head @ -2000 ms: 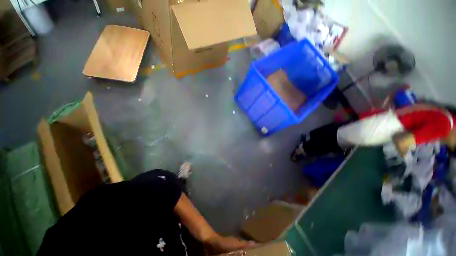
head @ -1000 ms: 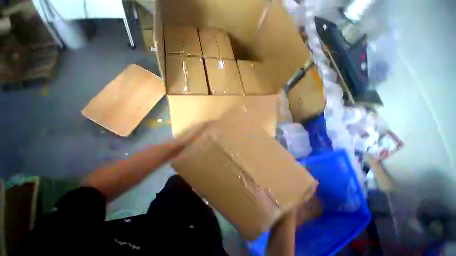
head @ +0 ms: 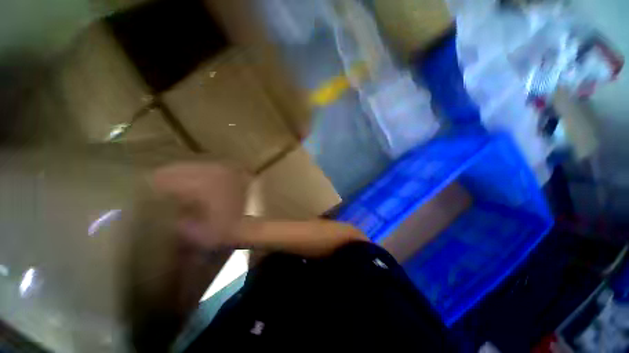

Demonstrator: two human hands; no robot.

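Observation:
A taped brown inner carton (head: 62, 255) fills the lower left, large and blurred, with shiny glints on its tape. My right hand (head: 203, 200) is on the right side of this carton, blurred, and appears to grip it. My right forearm reaches in from the right. My left hand is not in view. Just beyond is the large outer carton with a brown flap (head: 293, 183). Taped cartons (head: 227, 114) stand in rows inside it, with a dark gap (head: 165, 41) at the upper left. The held carton hides part of it.
A blue plastic crate (head: 476, 265) with a brown board inside stands right of the outer carton. Whitish plastic-wrapped goods (head: 400, 114) lie beyond it. A yellow floor mark (head: 331, 89) shows between. Mixed white and red items (head: 565, 69) lie at the upper right.
The held carton has moved from the centre to the lower left, over the near side of the outer carton. The view has turned and come closer. My left arm has gone out of view.

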